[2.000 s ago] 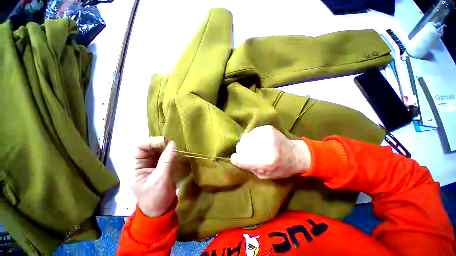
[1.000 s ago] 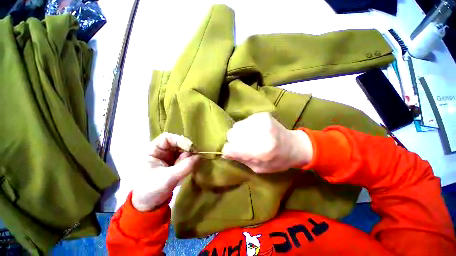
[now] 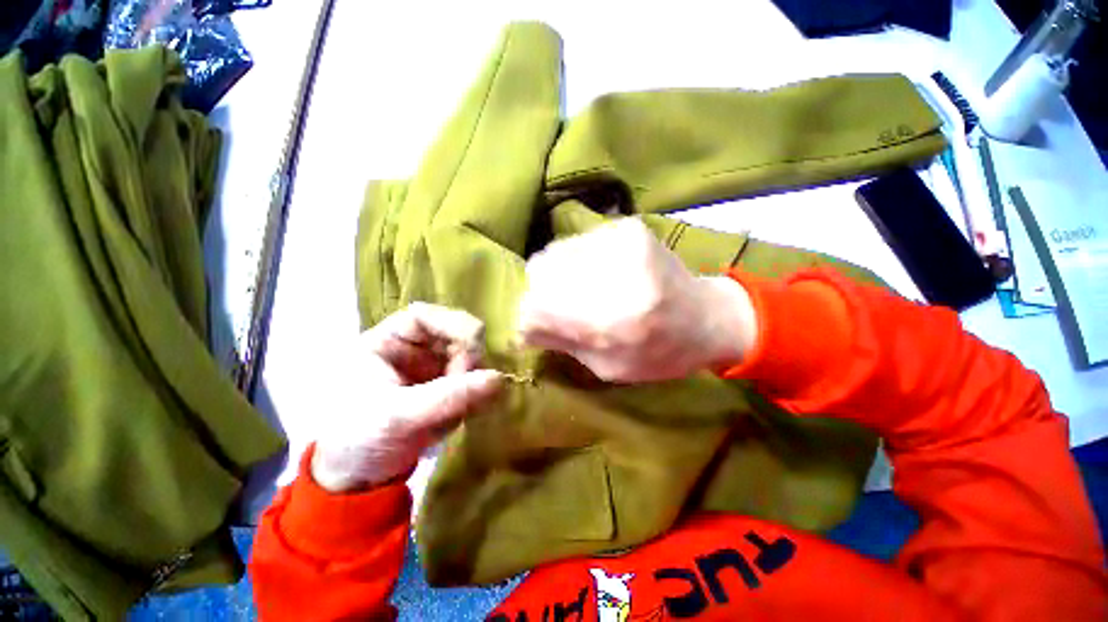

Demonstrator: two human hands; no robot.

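An olive-green jacket (image 3: 729, 134) lies spread in front of me, with its sleeves pointing away and a stitched pocket flap (image 3: 553, 492) near me. My left hand (image 3: 407, 389) is over the jacket's left side, thumb and forefinger pinched together. A short bit of yellowish thread (image 3: 520, 378) shows at its fingertips. My right hand (image 3: 620, 304) is closed like a fist just right of the left one, above the cloth. What its fingertips hold is hidden, and no needle can be made out.
An olive pile of jackets (image 3: 109, 316) covers the left side. A smartphone (image 3: 926, 237), slim sticks (image 3: 990, 207), a pale booklet (image 3: 1069, 261) and a white bottle (image 3: 1023, 103) lie at the right. Dark cloth (image 3: 869, 15) is at the far edge, a clear plastic bag (image 3: 194, 49) at far left.
My right hand has moved up and slightly left. My left hand has moved right and turned its fingertips toward it. The thread stretched between the hands before no longer shows as a taut line.
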